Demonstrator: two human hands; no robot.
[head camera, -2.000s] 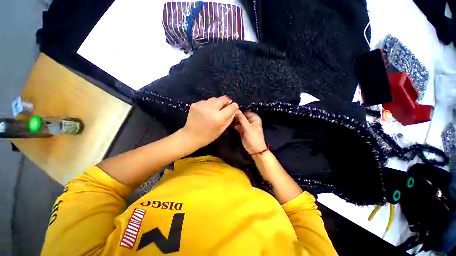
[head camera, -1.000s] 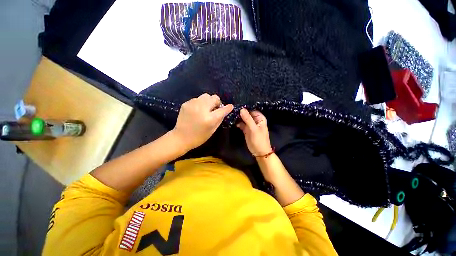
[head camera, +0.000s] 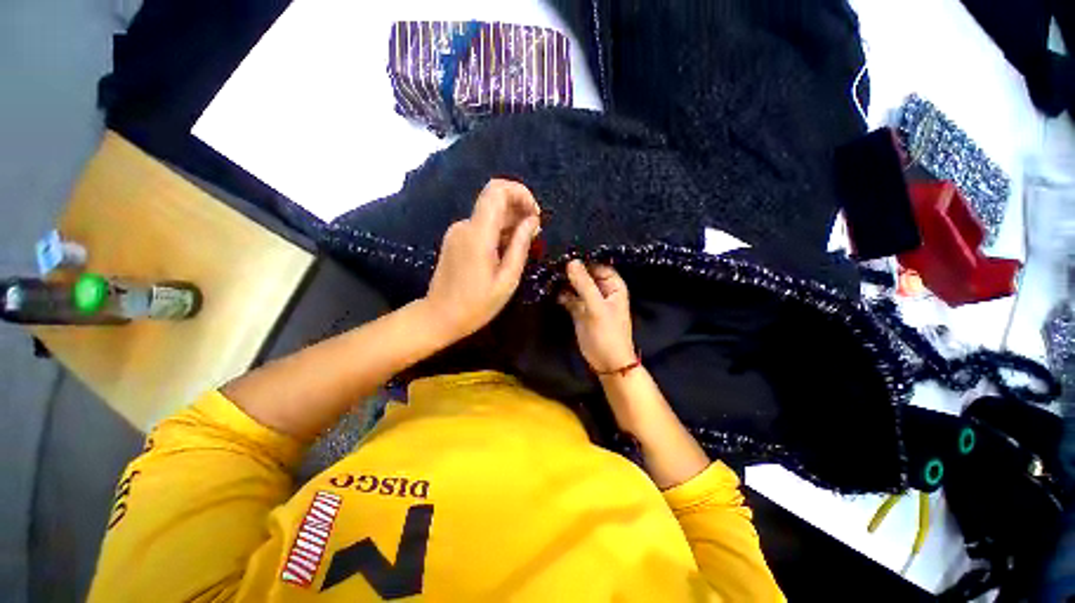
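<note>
A black nubby garment (head camera: 542, 153) with smooth black lining (head camera: 707, 342) lies over the table edge and my lap. A black-and-white speckled braid trim (head camera: 754, 271) runs along its edge. My right hand (head camera: 604, 312) pinches the trimmed edge with thumb and fingers; a red string is round its wrist. My left hand (head camera: 483, 253) is just to the left, raised a little above the edge, thumb and forefinger tips close together. No needle or thread can be made out between them.
A striped bundle (head camera: 507, 71) lies beyond the garment. At right are a black phone-like rectangle (head camera: 876, 194), red holder (head camera: 955, 247), speckled piece (head camera: 955, 147), loose trim (head camera: 1002, 368), green-ringed cones (head camera: 934, 472) and yellow handles (head camera: 922, 524). A wooden surface at left (head camera: 177, 353) bears a green-capped bottle (head camera: 90, 292).
My left hand was at the edge, close against my right fingers; it has now lifted up and away from the trim. My right hand stays at nearly the same place on the edge.
</note>
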